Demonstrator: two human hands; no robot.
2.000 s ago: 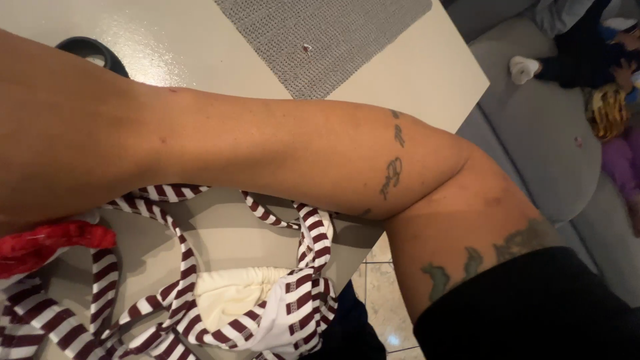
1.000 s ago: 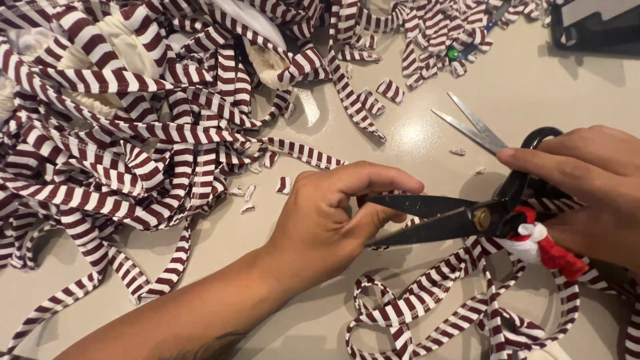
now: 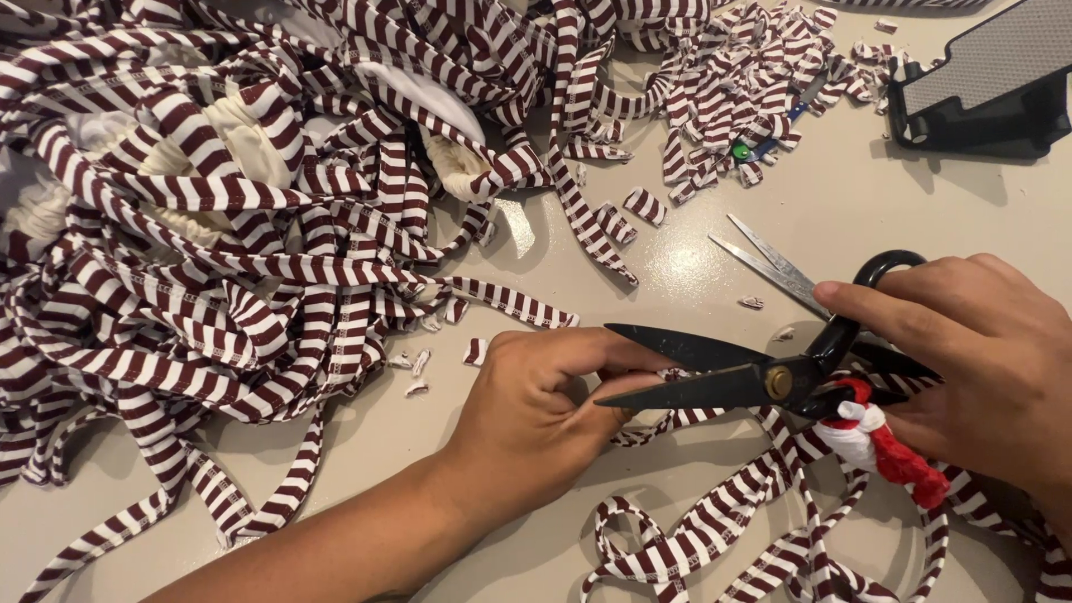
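My right hand (image 3: 980,360) grips the handles of black fabric scissors (image 3: 779,381), whose blades are apart and point left. Red and white cloth (image 3: 888,452) is wrapped and knotted about one handle. My left hand (image 3: 553,410) pinches the end of a maroon-and-white striped fabric strap (image 3: 670,419) between thumb and fingers, and that end lies between the blades. The strap's run to the right is partly hidden under the scissors. Small metal scissors (image 3: 775,264) lie with their tips spread beside my right index finger; their handles are hidden.
A heap of striped straps with white and cream fabric (image 3: 209,209) covers the left. Cut striped pieces (image 3: 720,100) are piled at the top, a blue-and-green tool (image 3: 758,151) partly among them. A black stand (image 3: 988,92) is at top right. More straps (image 3: 695,536) lie at lower right.
The view has swung from an arm, a grey sofa and a person at the side to the table. Since one second ago, my hands and the black scissors have hardly moved.
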